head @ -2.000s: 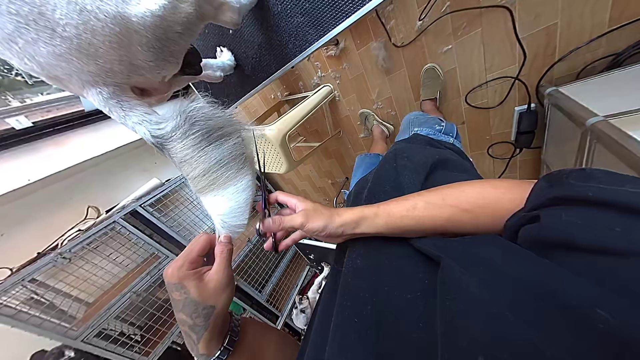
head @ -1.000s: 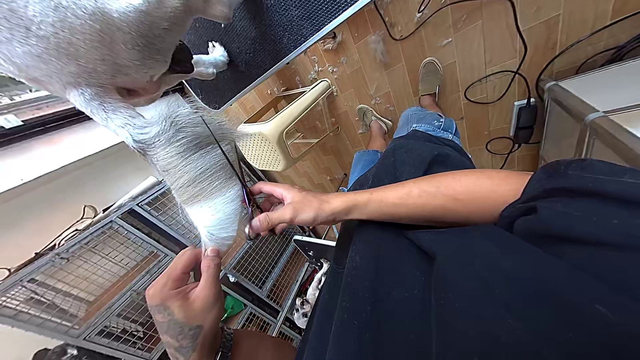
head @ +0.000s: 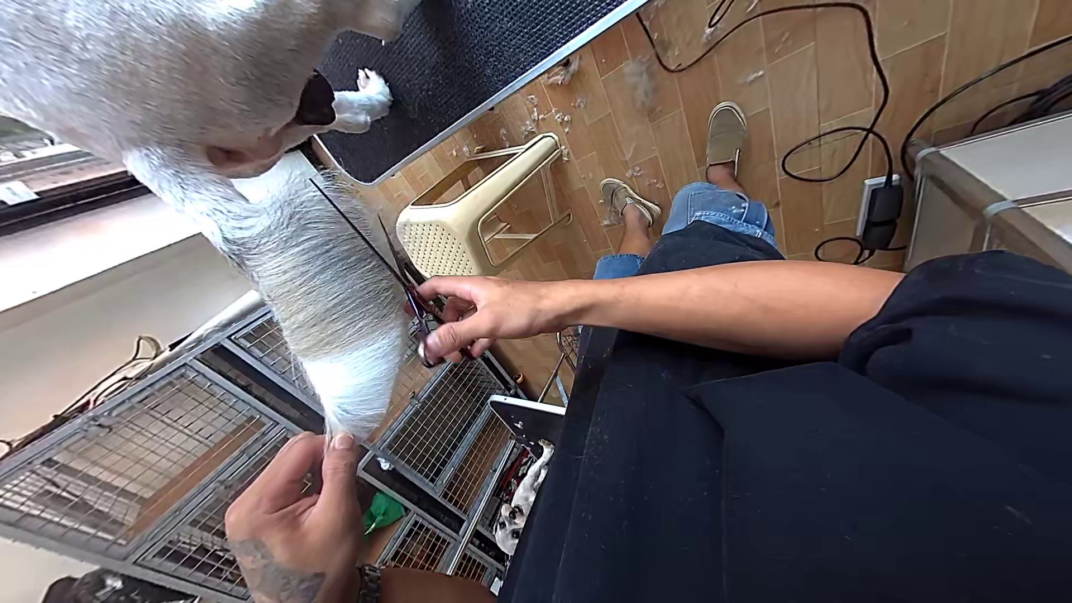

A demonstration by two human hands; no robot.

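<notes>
A white-coated dog [head: 167,75] stands on a dark ribbed grooming table at the upper left, its bushy tail [head: 327,276] stretched down toward me. Between thumb and forefinger, my left hand [head: 301,502] pinches the hair at the tail's white tip. My right hand [head: 494,314] has its fingers in the handles of grooming scissors [head: 410,289]. The blades are apart, with the longer-looking one lying across the right side of the tail fur and the other just off it.
The table's metal edge [head: 494,102] runs diagonally above a cream plastic stool [head: 452,234]. Wire cages [head: 167,461] line the lower left, with a small black-and-white dog [head: 519,507] beside them. Black cables [head: 875,75] and loose fur [head: 641,79] lie on the floor; a cabinet [head: 997,176] stands at right.
The scissors' blades, close together two seconds ago, are now spread apart and lie farther up along the tail's right side. My left hand has kept its pinch on the tip.
</notes>
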